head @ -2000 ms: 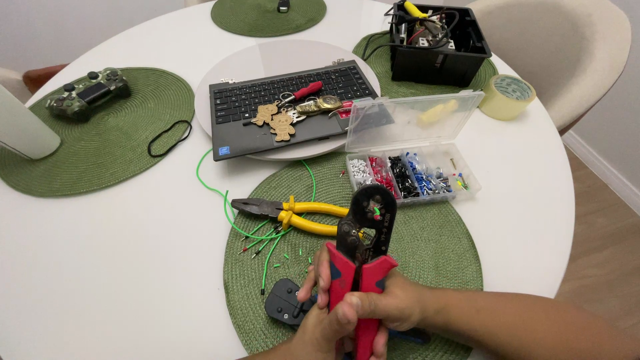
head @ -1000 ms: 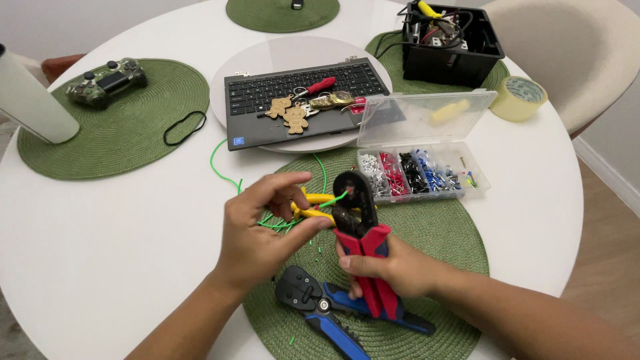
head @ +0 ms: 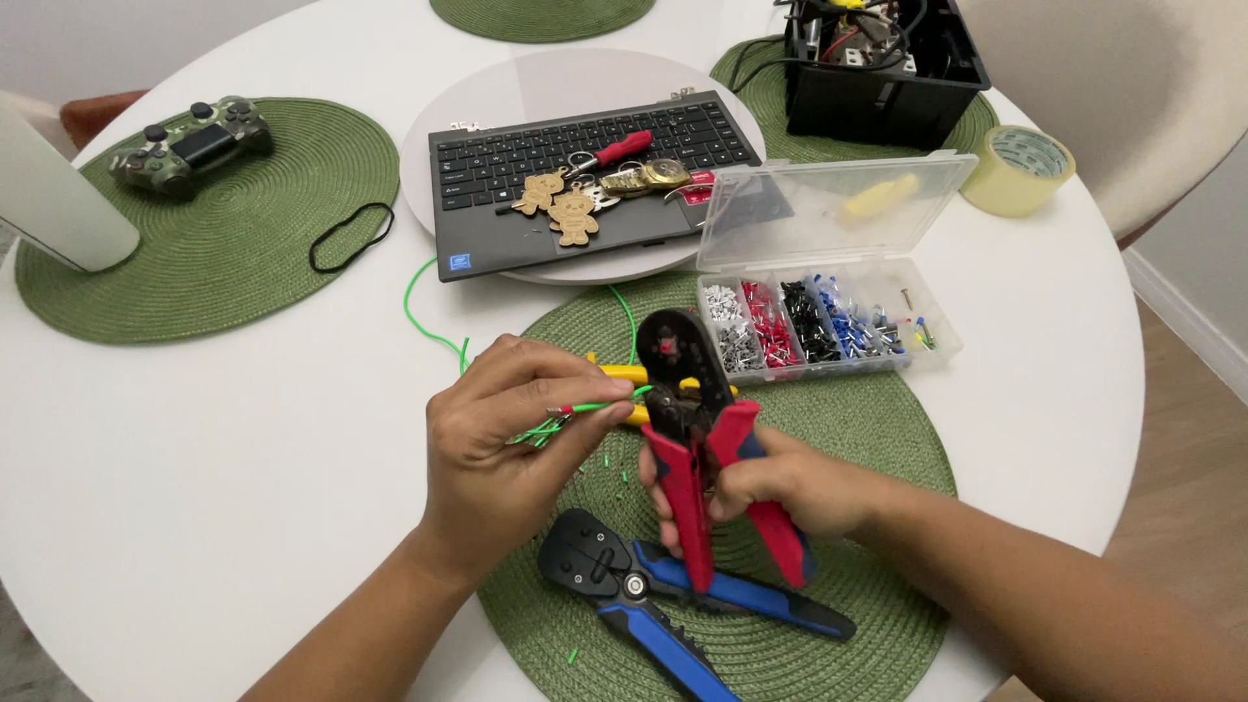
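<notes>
My left hand [head: 517,439] pinches a short green wire [head: 595,405] between thumb and fingers; a red ferrule shows at the wire's left end. Just right of it, my right hand [head: 770,487] holds a red-handled crimping tool [head: 687,419] upright, its handles spread and a small red piece visible in its black head. Behind both, yellow-handled pliers [head: 624,373] are mostly hidden, with more green wires under my left fingers. Blue-handled wire strippers [head: 634,585] lie on the green woven placemat [head: 877,458] below my hands. A clear compartment box [head: 829,366] of coloured ferrules stands open beyond the crimping tool.
Beyond the placemat, a laptop's keyboard half [head: 585,195] bears keys and a gold watch [head: 663,174]. A black bin [head: 882,107] with electrical parts and a tape roll [head: 1017,171] stand back right. At the left are a game controller [head: 195,146] and a black elastic loop [head: 336,258].
Two seconds ago both hands were at the crimping tool; now my left hand is apart from its handles, with a green wire. The crimping tool's handles have spread since one second ago.
</notes>
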